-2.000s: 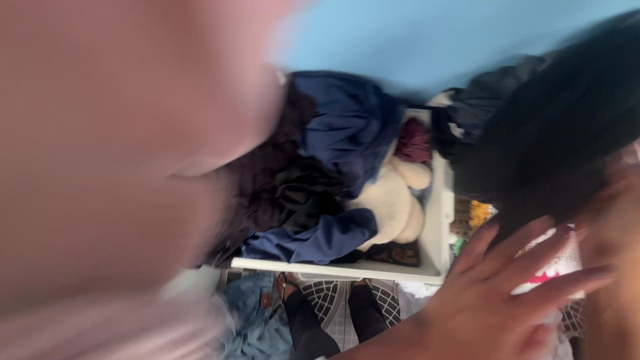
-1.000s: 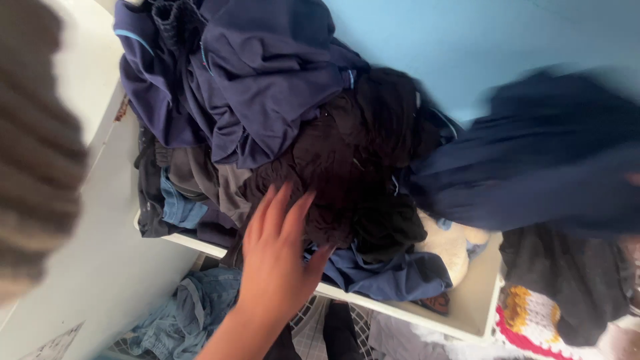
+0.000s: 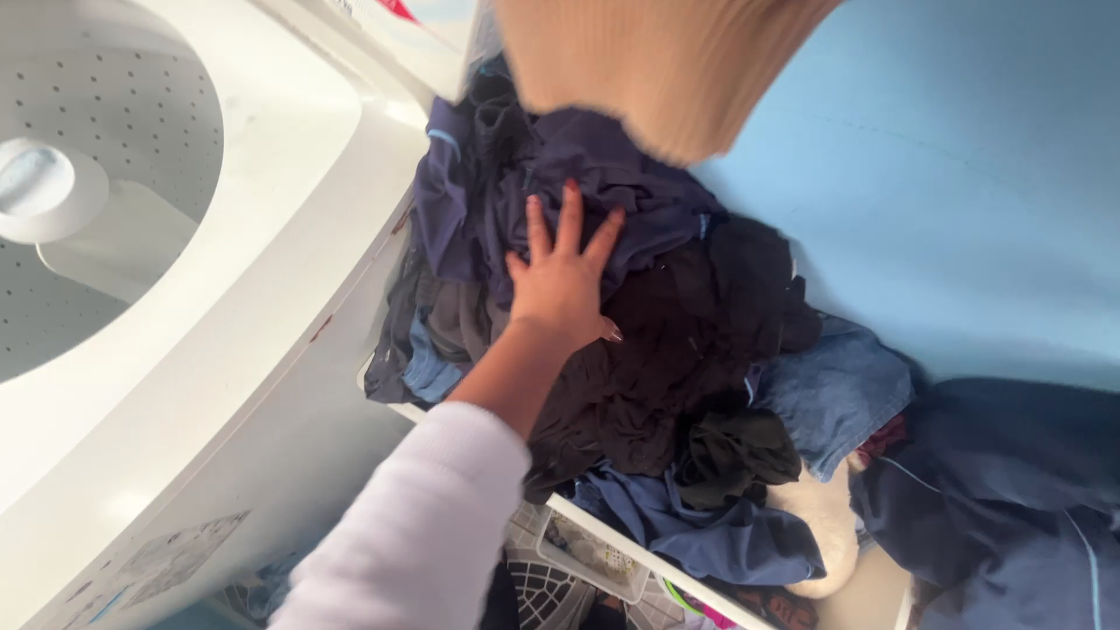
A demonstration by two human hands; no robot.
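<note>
My left hand (image 3: pixel 560 284), in a white sleeve, lies palm down with fingers spread on a navy garment (image 3: pixel 612 175) with light blue trim. That garment tops a heap of dark clothes (image 3: pixel 656 350) in a white drawer-like container (image 3: pixel 656 564). Black cloth (image 3: pixel 735 455), a blue garment (image 3: pixel 744 538), denim (image 3: pixel 831 385) and a cream plush item (image 3: pixel 822 516) are heaped toward its right end. Another navy garment (image 3: pixel 989 490) fills the lower right, close to the camera. My right hand is not in view; whether it holds that garment cannot be told.
An open top-loading washing machine (image 3: pixel 289 201) with a perforated drum stands at the left. A light blue wall (image 3: pixel 945 175) is behind the clothes. Blurred beige ribbed material (image 3: pixel 656 61) hangs close at the top. Below are a small white basket (image 3: pixel 595 556) and patterned floor tiles (image 3: pixel 538 591).
My left hand has moved up the heap from the dark clothes onto the navy garment. Denim now shows on the right of the heap. The view has shifted, bringing the washing machine's drum into sight.
</note>
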